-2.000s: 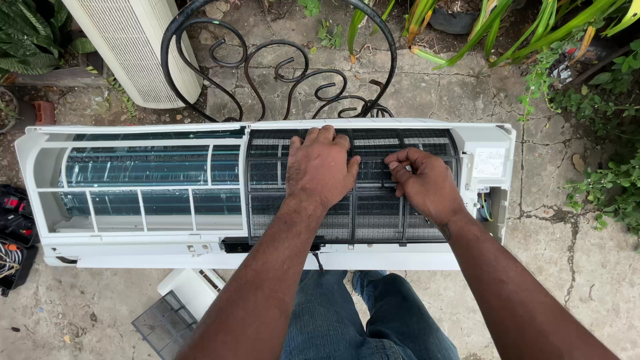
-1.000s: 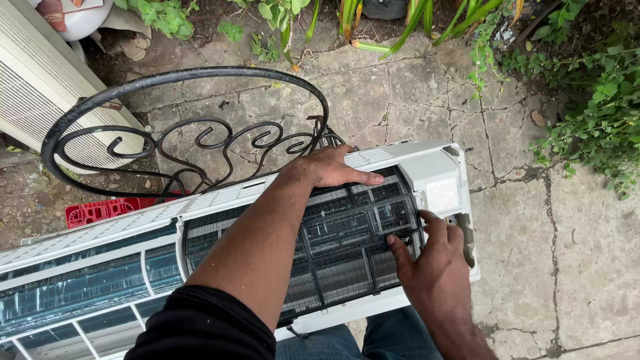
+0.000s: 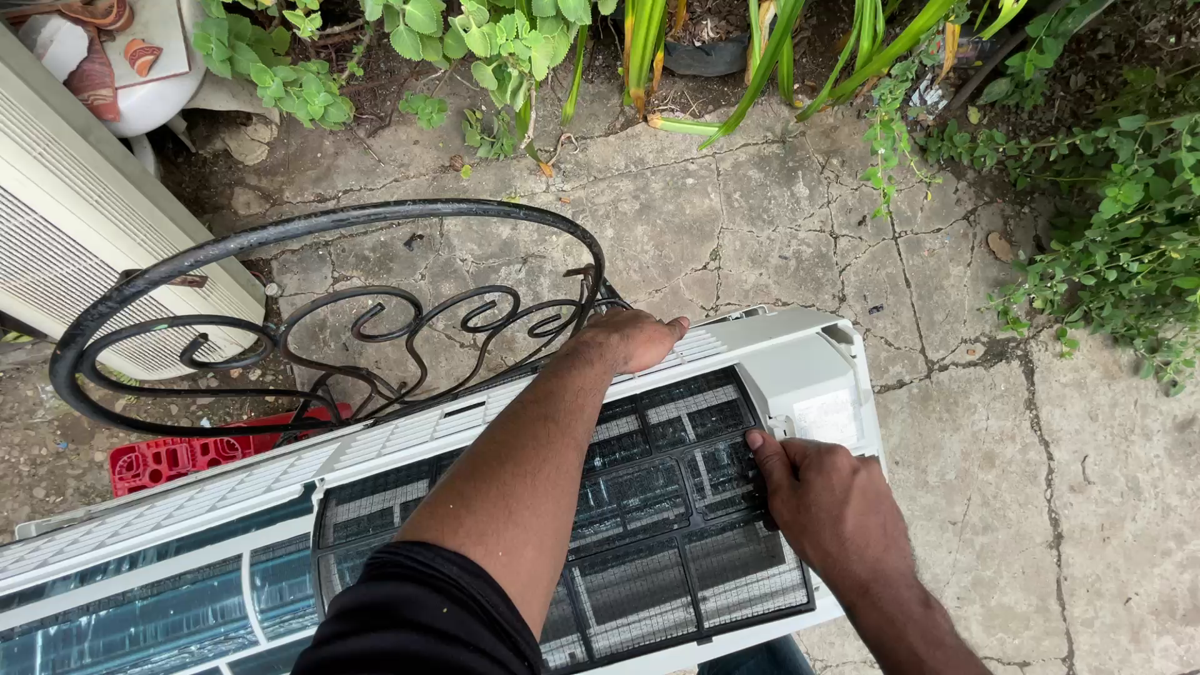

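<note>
A white split air conditioner indoor unit [image 3: 787, 352] lies at a slant across the lower part of the view, its front cover off. A black mesh air filter [image 3: 633, 586] covers its right section; the left section shows the bluish coil fins [image 3: 141, 605] behind a white frame. My left hand [image 3: 633, 339] rests on the unit's slatted top edge near a black metal scroll frame, its fingers partly hidden. My right hand [image 3: 825, 497] has its thumb on the filter's right edge, with the other fingers curled beside it and partly hidden; whether it grips the edge is unclear.
The black wrought-iron scroll frame [image 3: 412, 214] stands behind the unit. A red plastic tray [image 3: 178, 461] lies behind its left part. A long beige louvred casing [image 3: 103, 216] leans at upper left. Cracked concrete paving [image 3: 778, 225] and leafy plants [image 3: 1125, 225] surround it.
My left hand has moved from the filter to the unit's top edge. My right hand has gone from the filter's mesh to its right edge. The view has shifted and turned.
</note>
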